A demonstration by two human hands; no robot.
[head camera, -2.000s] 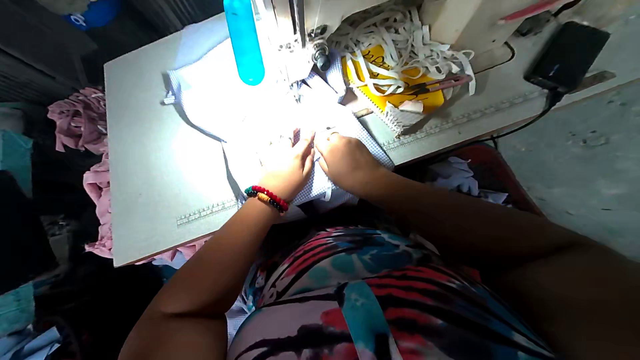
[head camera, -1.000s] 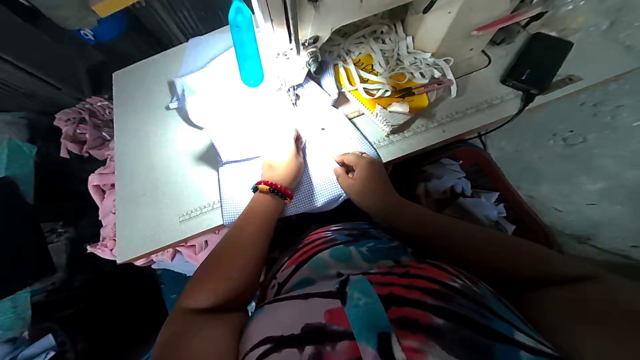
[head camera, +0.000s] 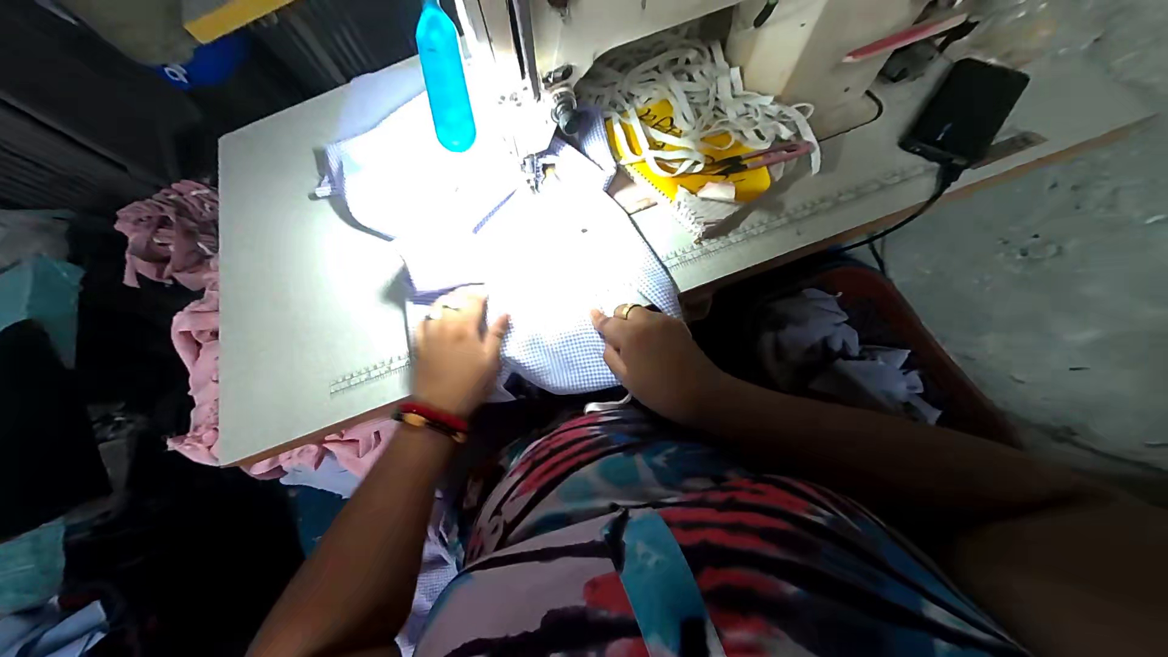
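Observation:
A blue-and-white checked fabric piece (head camera: 575,351) lies under the needle area of a sewing machine (head camera: 534,164), its middle washed out by bright light. My left hand (head camera: 456,351) rests on the fabric's left part near the table's front edge, thumb spread from the fingers. On the right part of the cloth is my right hand (head camera: 652,356), fingers curled at its edge; whether it pinches the cloth is hard to tell. Both hands lie well in front of the presser foot. A blue plastic piece (head camera: 447,87) hangs beside the needle bar.
White elastic strips (head camera: 703,100) lie over a yellow item (head camera: 671,146), with small scissors (head camera: 757,160) on top. A black power bank (head camera: 965,111) with a cable sits at the right. Pink fabric (head camera: 196,328) hangs beyond the table (head camera: 283,274). A red bin (head camera: 922,338) holds scraps.
My hands, close together two seconds ago, are now farther apart and nearer the table's front edge. The checked fabric lies more spread out between them.

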